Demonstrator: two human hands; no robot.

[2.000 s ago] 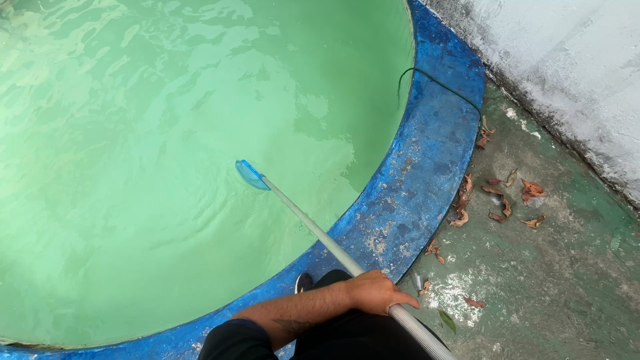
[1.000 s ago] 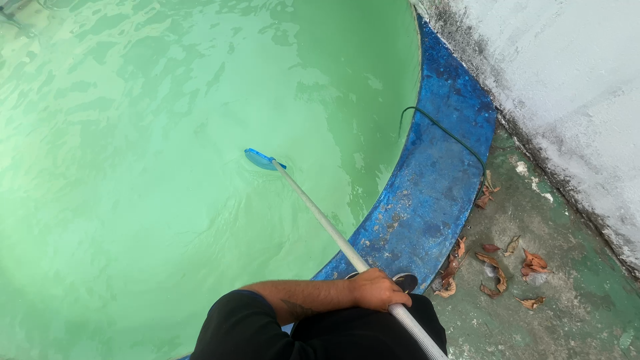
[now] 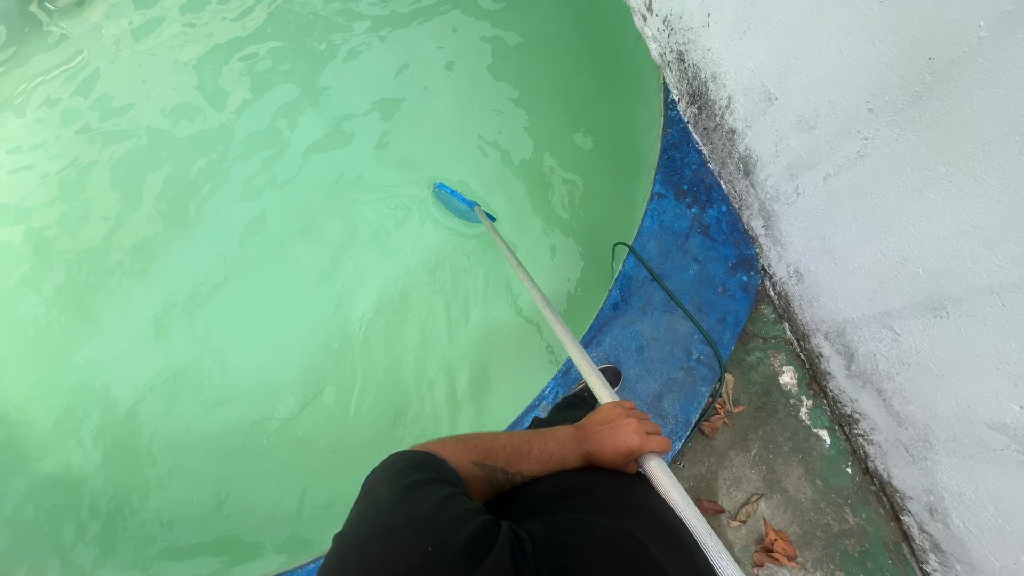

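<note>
My left hand (image 3: 622, 436) is closed around the pale pole (image 3: 552, 316) of a pool skimmer, with the back of the hand facing up. From there the pole slants up and left over the pool's edge, while its ribbed lower part runs out of view at the bottom. At its far end the blue skimmer net (image 3: 458, 202) lies tilted at the surface of the green pool water (image 3: 280, 320), partly dipped in. Small ripples surround the net. My right hand is out of view.
A curved blue pool rim (image 3: 680, 240) bears a shoe (image 3: 610, 376). Across the rim lies a thin green hose (image 3: 680, 304), its end hanging over the water. A stained white wall (image 3: 896, 200) stands at right. Dry leaves (image 3: 774, 548) lie on the worn green floor (image 3: 784, 456).
The view has shifted toward the white wall. A foot shows farther along the rim, close to the green hose. My left hand stays on the pole, and the net remains at the water's surface.
</note>
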